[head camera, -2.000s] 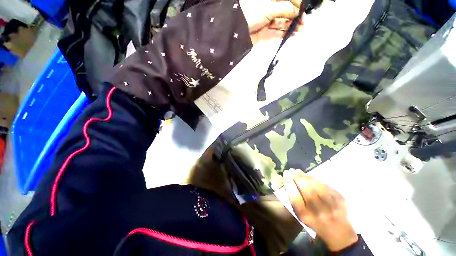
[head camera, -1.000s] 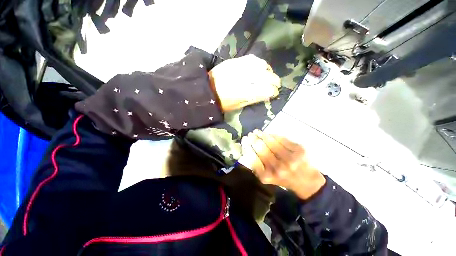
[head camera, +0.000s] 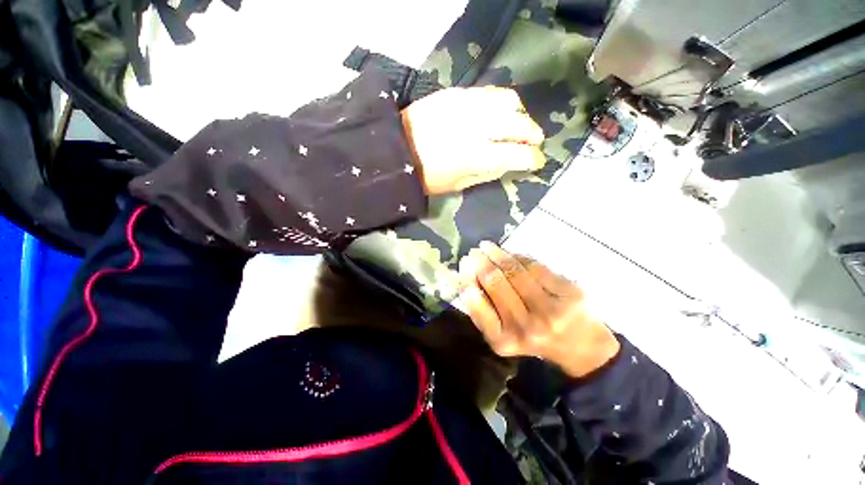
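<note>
A camouflage panel (head camera: 474, 220) lies on the white table, its far end beside the presser foot and needle area (head camera: 607, 128) of the sewing machine. My left hand (head camera: 474, 140) lies over the panel with its fingers curled; whether it grips the cloth or a strap is hidden. A short black strap (head camera: 379, 66) shows just behind my left wrist. My right hand (head camera: 531, 303) pinches the panel's near edge at the table's front.
The grey-white sewing machine head (head camera: 778, 66) fills the upper right. Black fabric strips (head camera: 38, 85) hang at the left, above a blue bin (head camera: 11, 313). Thread snips (head camera: 707, 313) lie right of my right hand. Several short black straps lie at the far side.
Since two seconds ago my left hand has come from the far side onto the panel. My right hand still holds the near edge. In the last second both hands have barely moved.
</note>
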